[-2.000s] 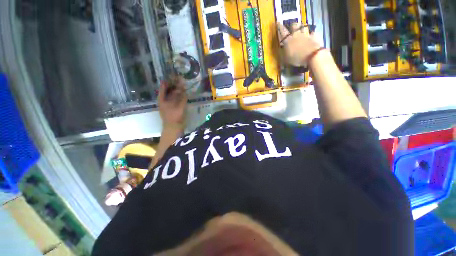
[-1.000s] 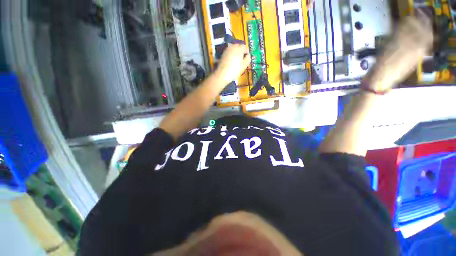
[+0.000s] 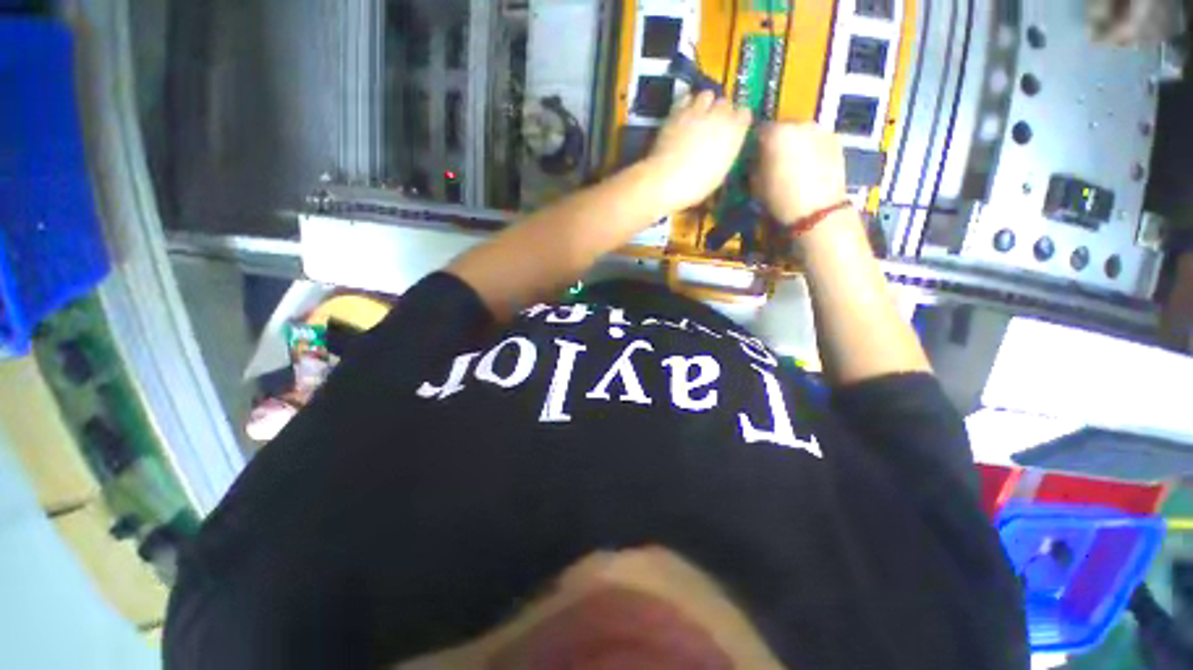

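The yellow test tray (image 3: 809, 66) stands in front of me, with the green connector board (image 3: 759, 72) along its middle. My left hand (image 3: 700, 147) is over the board's left side, fingers curled. A black cable piece (image 3: 693, 72) lies just above it. My right hand (image 3: 801, 173), with a red cord at the wrist, is beside it over the board, fingers curled. The fingertips of both are hidden, so what they hold cannot be told. Black-centred white sockets (image 3: 858, 114) line both tray sides. Black cable ends (image 3: 733, 225) lie below my hands.
A perforated metal plate (image 3: 1066, 144) is right of the tray. Part of another person's hand (image 3: 1136, 18) shows at the top right. Silver rails and a round metal part (image 3: 552, 134) are on the left. A blue bin (image 3: 1079, 563) is lower right, a blue basket (image 3: 46, 170) far left.
My right hand has come from the second tray at the right to the board beside my left hand. My left hand stays at the tray's middle. The view has shifted and the second tray is out of sight.
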